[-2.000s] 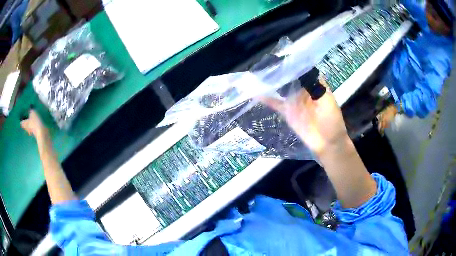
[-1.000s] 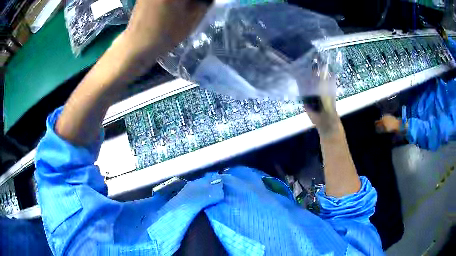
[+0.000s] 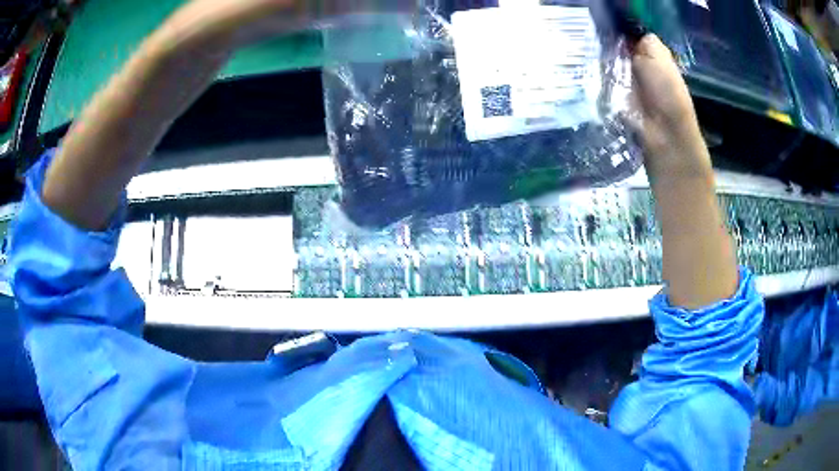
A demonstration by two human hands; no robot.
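Observation:
A clear plastic component bag (image 3: pixel 414 147) with dark parts hangs at the top centre, above the conveyor. Its white label (image 3: pixel 529 74) with a QR code faces me. My right hand (image 3: pixel 658 78) grips the bag's right edge, with black coverings at the fingertips. My left forearm reaches along the top left towards the bag's upper edge. My left hand is mostly cut off by the top edge, so its grip cannot be seen.
Green circuit boards (image 3: pixel 437 253) lie in a row on the white-railed conveyor (image 3: pixel 414 311) below the bag. A green-matted shelf (image 3: pixel 115 69) is behind. Another person's blue sleeve (image 3: pixel 805 354) is at the right edge.
The bag has turned so its label faces me, upright and near. The view has turned level with the conveyor. The other bag on the shelf has left the view.

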